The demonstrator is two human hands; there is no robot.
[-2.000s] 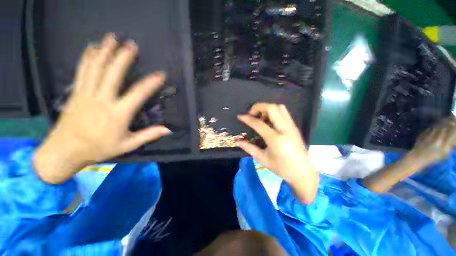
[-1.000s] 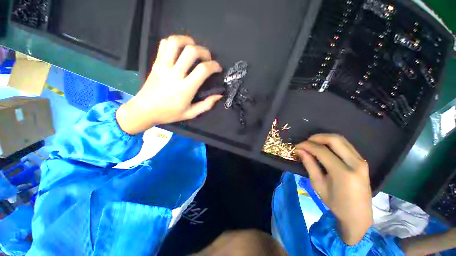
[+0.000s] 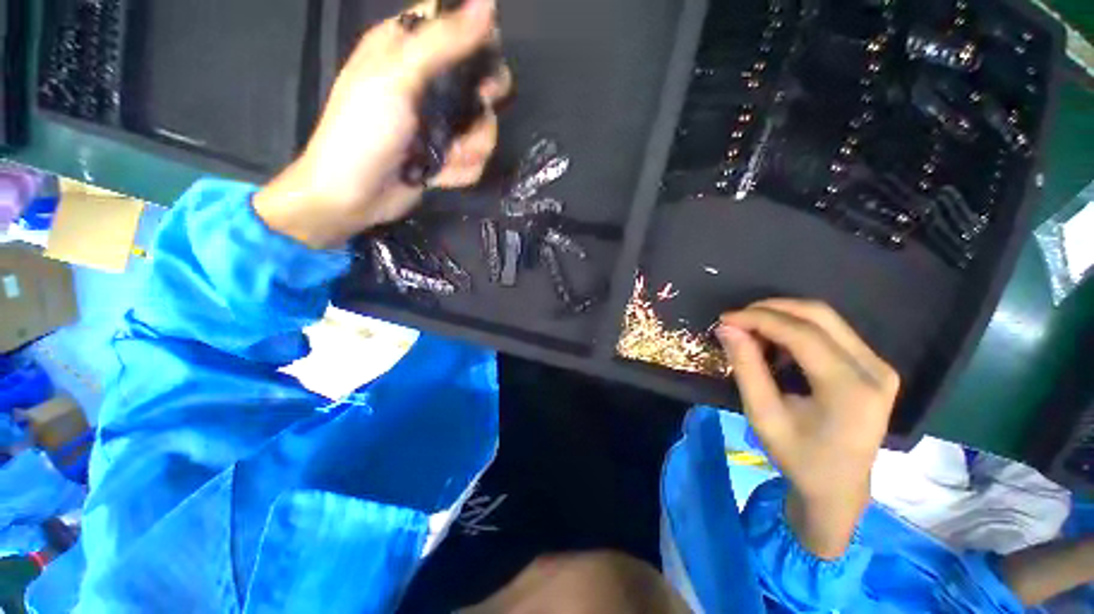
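Note:
My left hand (image 3: 402, 126) is bare and raised over the left tray compartment, its fingers curled round several black plastic housings (image 3: 446, 114). More loose black housings (image 3: 510, 250) lie jumbled in that compartment below it. My right hand (image 3: 813, 390) is at the pile of tiny gold pins (image 3: 672, 343) in the near corner of the right compartment. Its thumb and forefinger meet at the pile's right edge; whether a pin is between them is too small to tell. Rows of black housings with gold dots (image 3: 858, 120) fill the far part of the right compartment.
The black tray's divider (image 3: 654, 156) runs between the compartments. Another black tray (image 3: 216, 84) lies left. A clear plastic bag (image 3: 1068, 246) is on the green bench (image 3: 1020, 330) at right. Cardboard boxes (image 3: 36, 300) stand at far left. Another person's forearm (image 3: 1050, 566) shows at lower right.
My left hand has risen and turned, now holding several black housings; more loose housings show beneath it. My right hand stays by the pins, thumb and forefinger together. The view has shifted slightly.

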